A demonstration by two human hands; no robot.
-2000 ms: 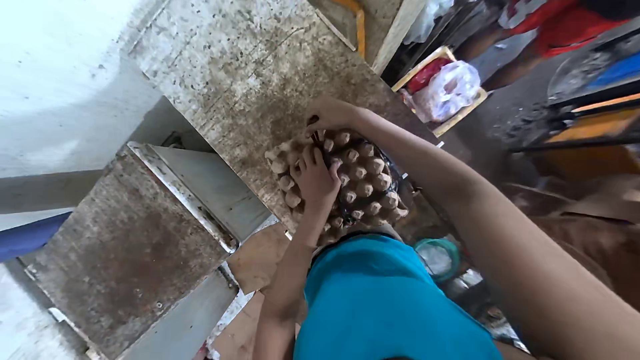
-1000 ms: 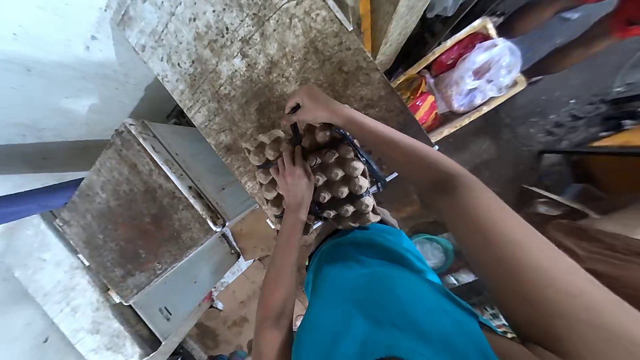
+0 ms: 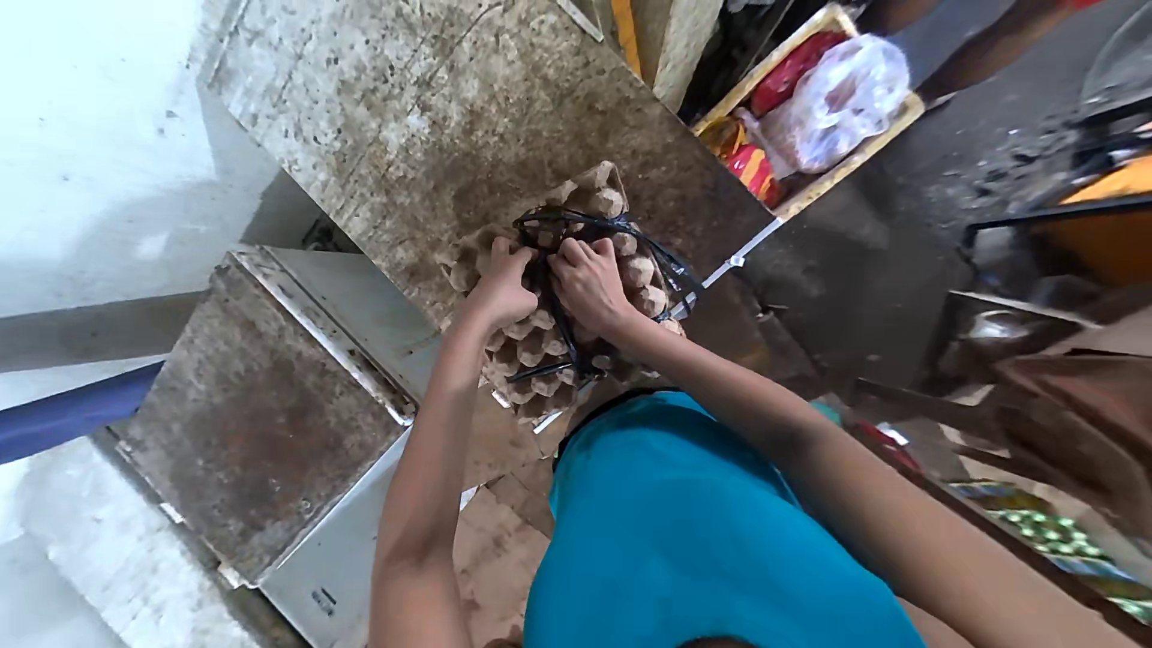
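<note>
A brown molded-pulp egg tray (image 3: 531,346) lies at the near edge of a worn, stained tabletop (image 3: 468,108), close to my body. Black plastic tie strips (image 3: 670,261) run across and around it, with loops over its far part and right side. My left hand (image 3: 506,286) is on the tray's left part, its fingers bent at the black strip. Right beside it, my right hand (image 3: 587,283) has its fingertips curled down at the same strip near the middle. Whether more trays are stacked beneath, and what they contain, I cannot tell.
Beyond the table's right edge is a crate (image 3: 846,171) with a white plastic bag (image 3: 841,99) and red packets. A rusty-topped metal cabinet (image 3: 261,432) stands at the left by the wall. Cardboard (image 3: 1080,396) and other goods are at the lower right. A person's limb shows at the top right.
My right hand has come down from the tray's far edge to its middle, beside my left hand. The black strips now show as loose loops over the tray. The view has moved closer.
</note>
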